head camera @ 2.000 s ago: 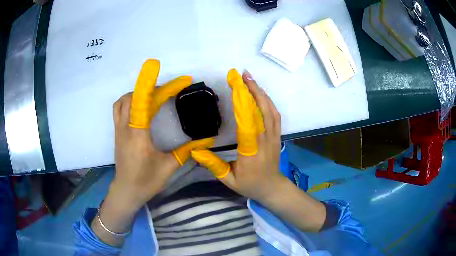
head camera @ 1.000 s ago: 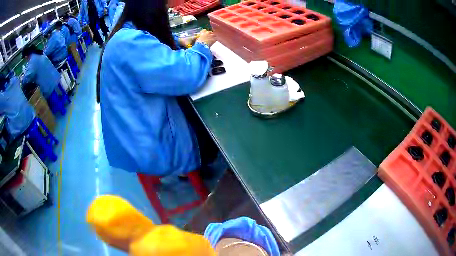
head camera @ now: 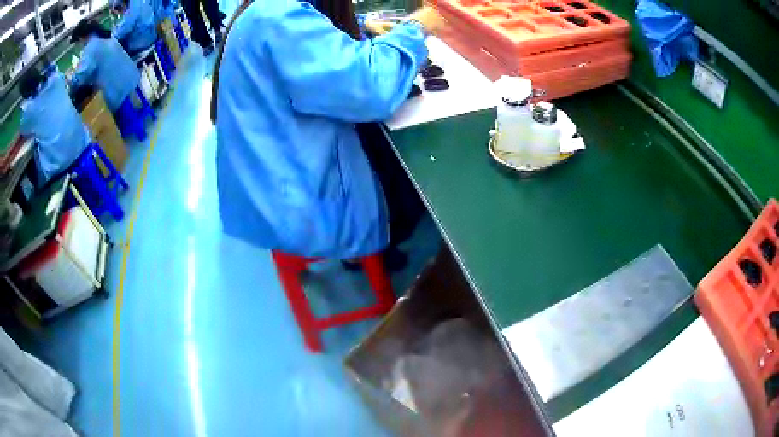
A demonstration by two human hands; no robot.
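Observation:
Neither of my hands shows in the picture. Nearest in front is the end of a white foam mat [head camera: 658,388] at the lower right, with small handwriting on it. A salmon-red foam tray [head camera: 722,294] stands beside it at the right edge, with black watches [head camera: 752,271] in its pockets. A flat metal plate [head camera: 602,320] lies on the dark green bench [head camera: 547,230] left of the mat.
A person in a blue smock [head camera: 299,128] sits on a red stool [head camera: 333,294] at the bench. White bottles [head camera: 530,132] stand in a holder. Stacked salmon trays [head camera: 538,43] are behind. An open box [head camera: 444,375] stands below the bench edge. Several workers are far left.
The view has swung left from my mat to the neighbouring person and the aisle. My hands, seen over the watch two seconds ago, have left the picture, as has the yellow-cotted hand seen one second ago.

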